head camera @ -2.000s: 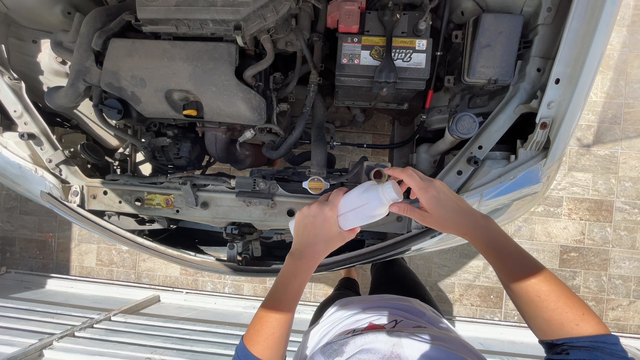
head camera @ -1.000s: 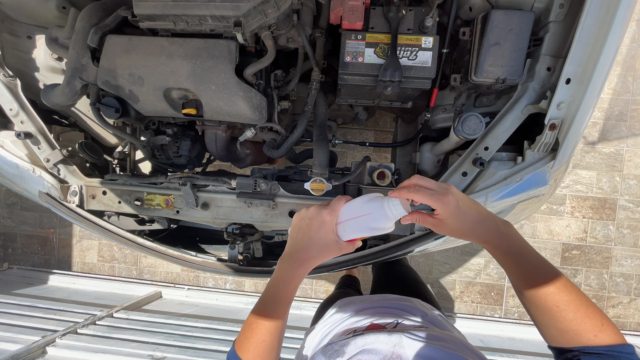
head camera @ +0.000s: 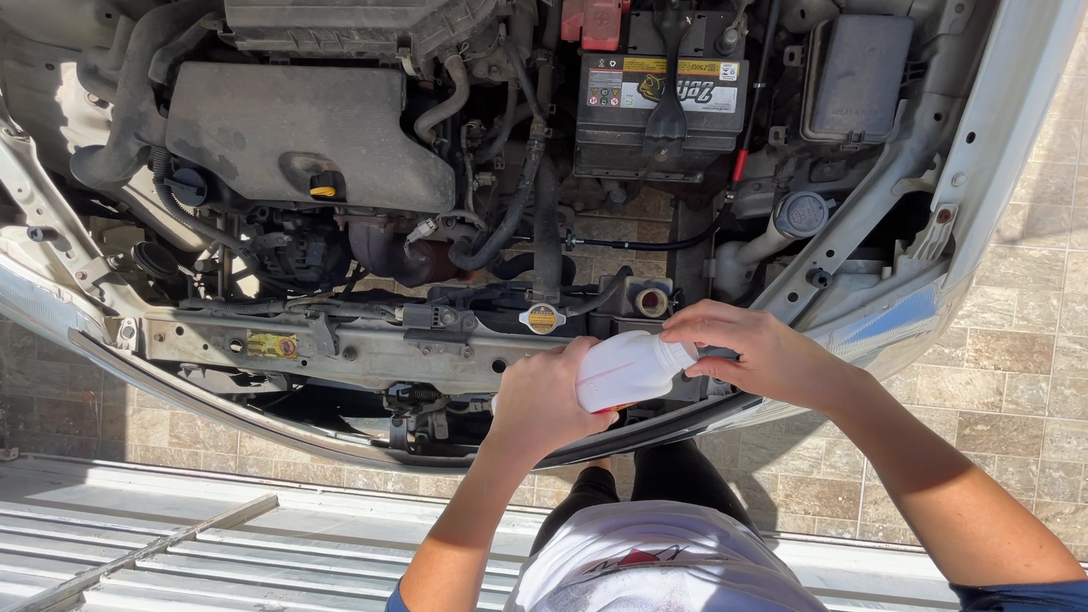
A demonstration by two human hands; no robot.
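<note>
My left hand (head camera: 548,398) grips the body of a white plastic bottle (head camera: 627,371), which lies tilted with its neck toward the right. The fingers of my right hand (head camera: 722,347) are closed around the bottle's ribbed white cap. Just beyond the cap is the uncovered round neck of a coolant reservoir (head camera: 652,301). Left of it, the radiator cap (head camera: 542,319) with a yellow label sits in place. A pink line of liquid shows through the bottle wall.
A car battery (head camera: 661,115) stands at the top, with a relay box (head camera: 857,76) and a washer fluid cap (head camera: 801,213) to its right. The engine cover (head camera: 306,132) is at left. The radiator support (head camera: 408,357) and bumper edge run across in front of me. White metal slats (head camera: 255,561) lie lower left.
Both hands have lowered the bottle slightly from its place two seconds ago, and the open reservoir neck now shows more fully. My right hand has stayed at the cap.
</note>
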